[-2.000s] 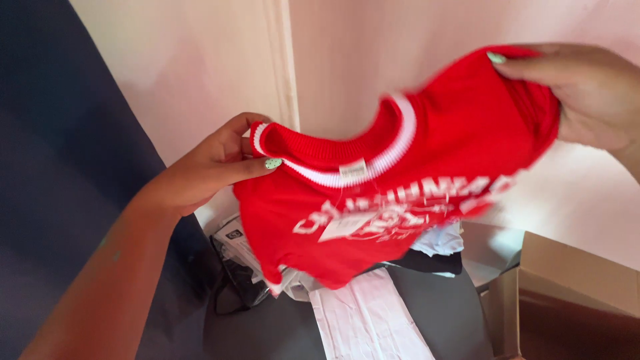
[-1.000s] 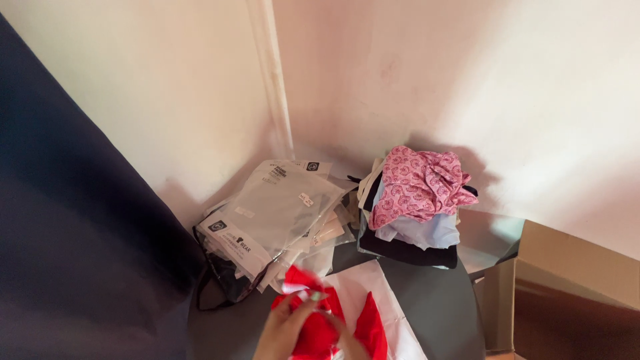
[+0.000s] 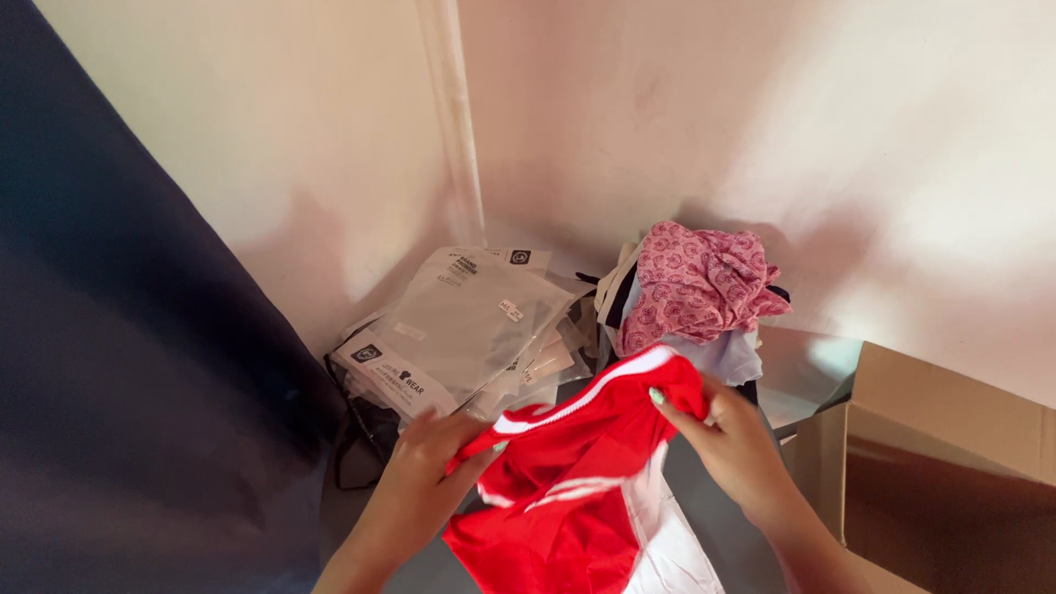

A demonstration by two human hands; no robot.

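A red knit garment with white striped ribbing [image 3: 569, 528] hangs between my two hands above a grey surface, its lower part running out of the frame. My left hand [image 3: 437, 470] pinches one end of the white-edged band between thumb and fingers. At the other end, my right hand [image 3: 722, 437] grips the bunched red cloth, thumb on top. Beneath the garment lies a white flat piece [image 3: 676, 549], partly covered; whether it is cloth or paper I cannot tell. The lower folds of the garment are blurred.
Clear plastic garment bags [image 3: 470, 322] bearing print are stacked at the back left. Beside them is a pile of clothes topped by a pink patterned cloth [image 3: 701, 285]. An open cardboard box [image 3: 940, 417] stands at right. Pale walls meet behind; a dark blue fabric [image 3: 148, 330] hangs at left.
The red garment was held up spread, its printed front showing, then gathered low between my hands. Now both hands are farther apart and higher than a second ago, stretching its banded edge.
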